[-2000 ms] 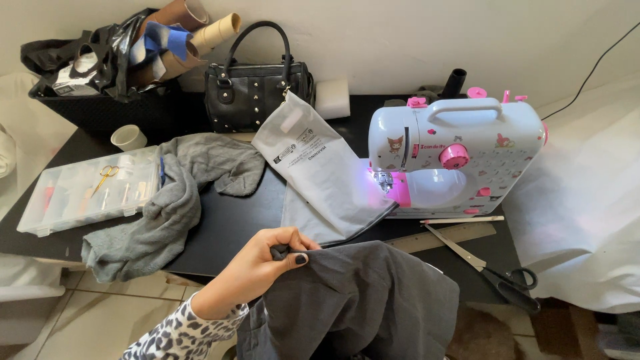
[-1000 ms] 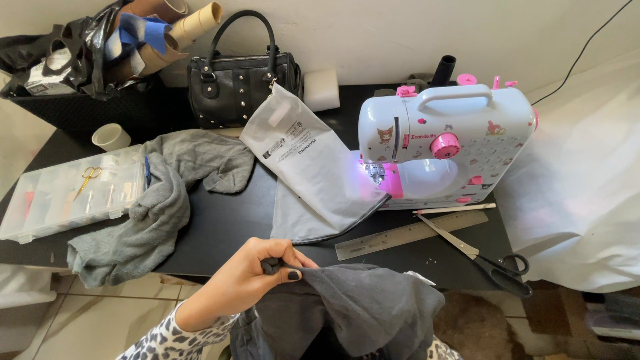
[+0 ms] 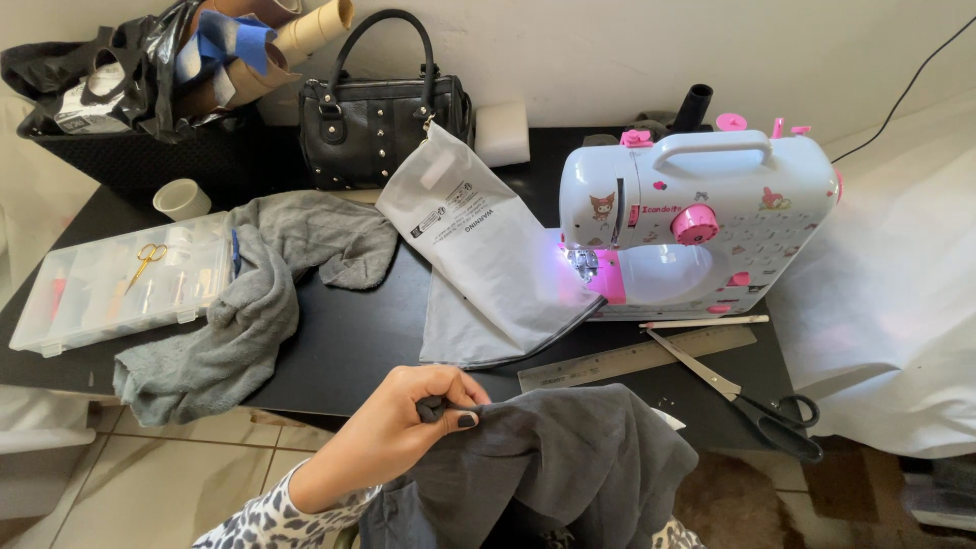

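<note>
My left hand (image 3: 408, 423) pinches the edge of a dark grey fabric garment (image 3: 557, 450) between thumb and fingers, with a bunched bit of the cloth inside the fist. The garment hangs to the right over my lap. My right hand is hidden beneath or behind it; only a patch of leopard-print sleeve (image 3: 675, 534) shows at the lower edge. Beyond the garment, a white and pink sewing machine (image 3: 701, 221) stands with its lamp lit. A frosted plastic zip bag (image 3: 488, 259) lies against the needle area, its dark-edged end towards me.
Black-handled scissors (image 3: 736, 393), a metal ruler (image 3: 637, 358) and a pencil (image 3: 705, 322) lie before the machine. Leftward are a grey cloth (image 3: 267, 286), a clear compartment box (image 3: 114, 282) with gold scissors (image 3: 145, 267) on it, and a white cup (image 3: 181, 200). A black handbag (image 3: 381, 130) stands behind.
The garment's right part has shifted and bunched differently since the earliest frame, uncovering more of the ruler. My left hand keeps its pinch on the cloth.
</note>
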